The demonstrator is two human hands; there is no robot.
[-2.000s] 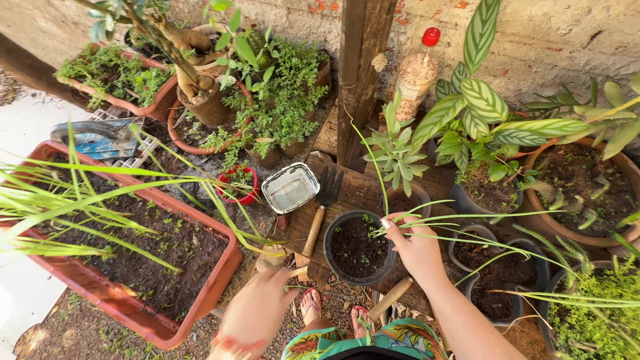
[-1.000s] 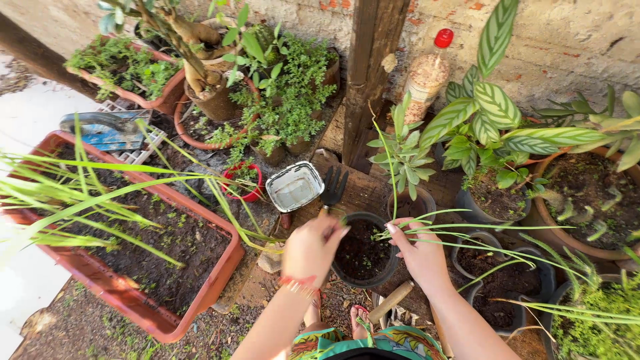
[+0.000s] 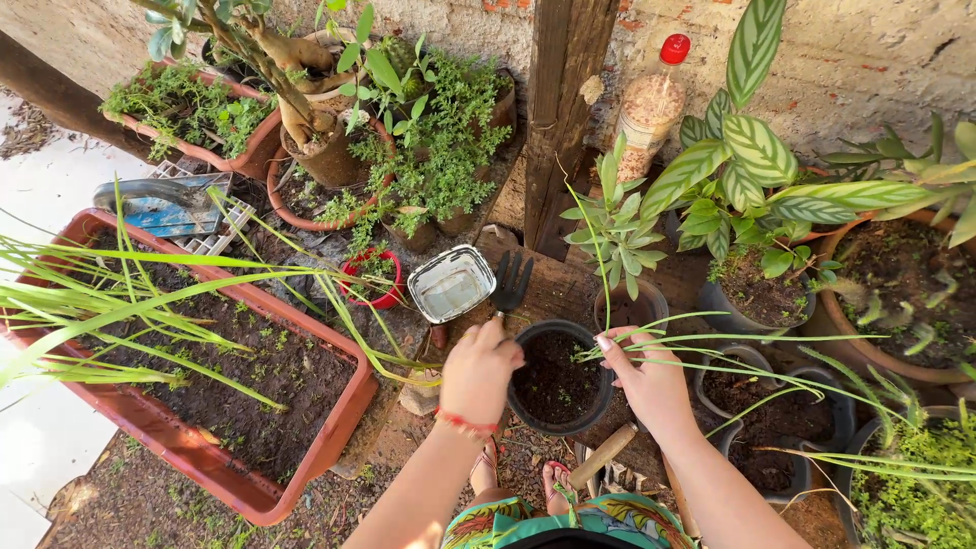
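My left hand [image 3: 480, 374] is closed around the handle of a small hand fork, whose black tines [image 3: 512, 282] point toward the wall. Just right of it stands a round black pot [image 3: 559, 377] filled with dark soil, a few tiny sprouts showing. Over the pot's right rim, my right hand [image 3: 640, 366] pinches several long thin green plant stems [image 3: 717, 345] near their base; their leaves trail out to the right. The fork's handle is mostly covered by my left hand.
A long terracotta-coloured planter [image 3: 229, 427] with strappy leaves lies left. A white rectangular container [image 3: 451, 284] and red pot [image 3: 398, 278] sit beyond my left hand. A wooden tool handle [image 3: 602, 456] lies near my feet. A wooden post [image 3: 560, 122] and potted plants stand behind.
My left hand has moved from near the fork's lower handle up and right, onto the fork beside the black pot. My right hand still holds the stems over the pot's rim.
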